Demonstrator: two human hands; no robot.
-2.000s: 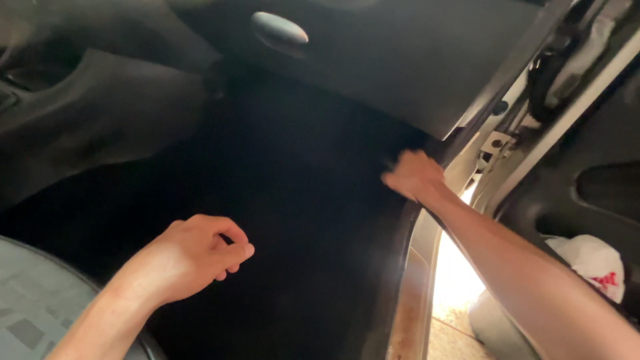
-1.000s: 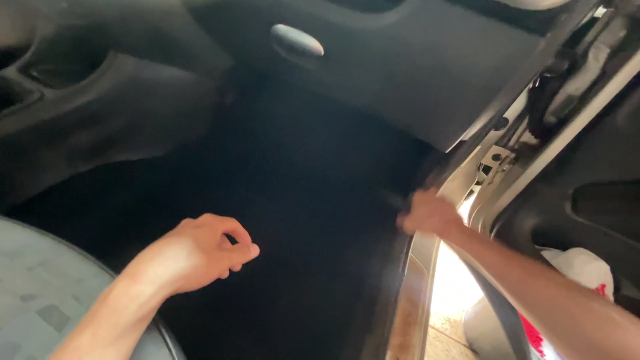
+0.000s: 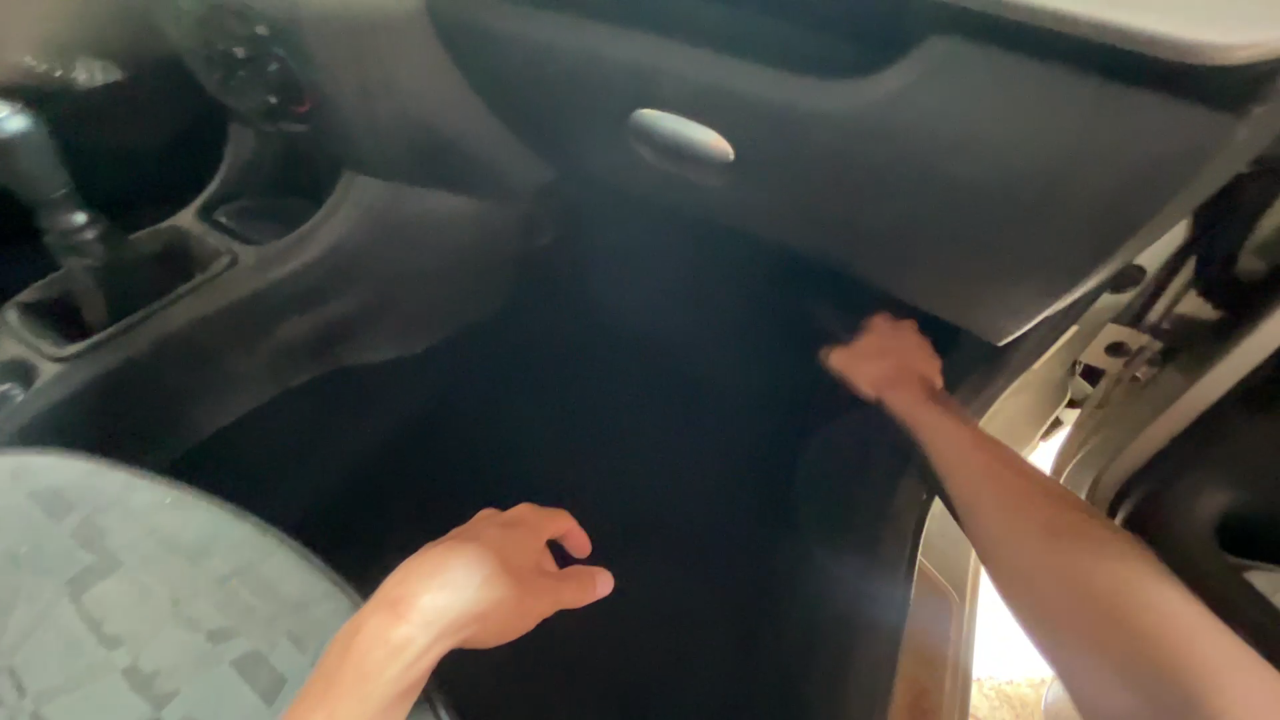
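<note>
Over the dark footwell floor (image 3: 640,450) of a car, my left hand (image 3: 510,575) hangs with its fingers loosely curled, thumb and forefinger apart, holding nothing. My right hand (image 3: 885,358) reaches in by the door side, just below the lower edge of the glovebox (image 3: 900,200). It is blurred and its fingers look curled; a faint dark shape lies beyond them, and I cannot tell whether they hold anything. The glovebox has a silvery oval handle (image 3: 682,137).
A patterned seat (image 3: 150,590) fills the lower left. The gear lever (image 3: 60,190) stands in the centre console (image 3: 300,270) at the left. Along the right run the door sill (image 3: 925,640), a door hinge (image 3: 1115,355) and the open door (image 3: 1200,490).
My right hand has moved from the edge by the door sill inward over the footwell, towards the glovebox. My left hand keeps much the same pose. The view has shifted, showing the gear lever.
</note>
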